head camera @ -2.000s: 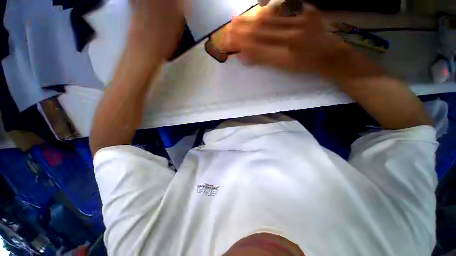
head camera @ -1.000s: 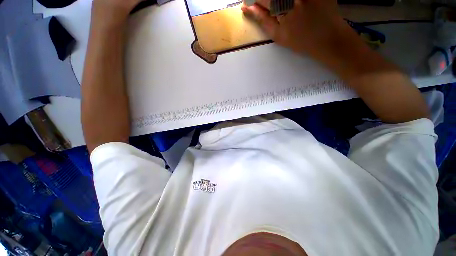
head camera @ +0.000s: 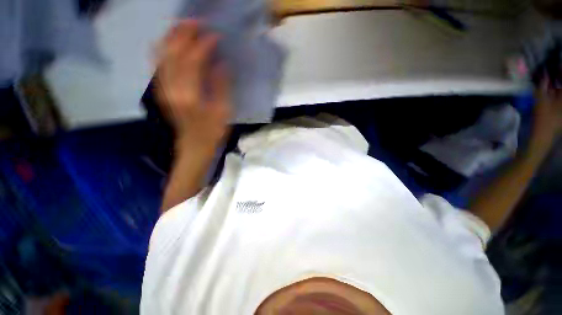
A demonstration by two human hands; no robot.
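Observation:
The picture is blurred. My left hand (head camera: pixel 194 89) is raised at the table's front edge and holds a light grey-blue panel (head camera: pixel 256 71), which hangs beside and behind the fingers. Some dark cloth shows by the wrist. My right hand (head camera: pixel 548 101) is at the far right edge of the picture, small, blurred and partly cut off, beside a dark shape; whether it holds anything cannot be told.
The white table (head camera: pixel 394 58) runs across the top, with a tan plate (head camera: pixel 345 6) at the upper edge. Pale cut pieces (head camera: pixel 49 37) lie at the far left. Blue crates (head camera: pixel 92 203) are below left. A pale crumpled piece (head camera: pixel 480 144) is below the table at right.
My left hand has come back towards the table's front edge with the light panel. My right hand has left the tan plate and moved out to the far right. The view has shifted.

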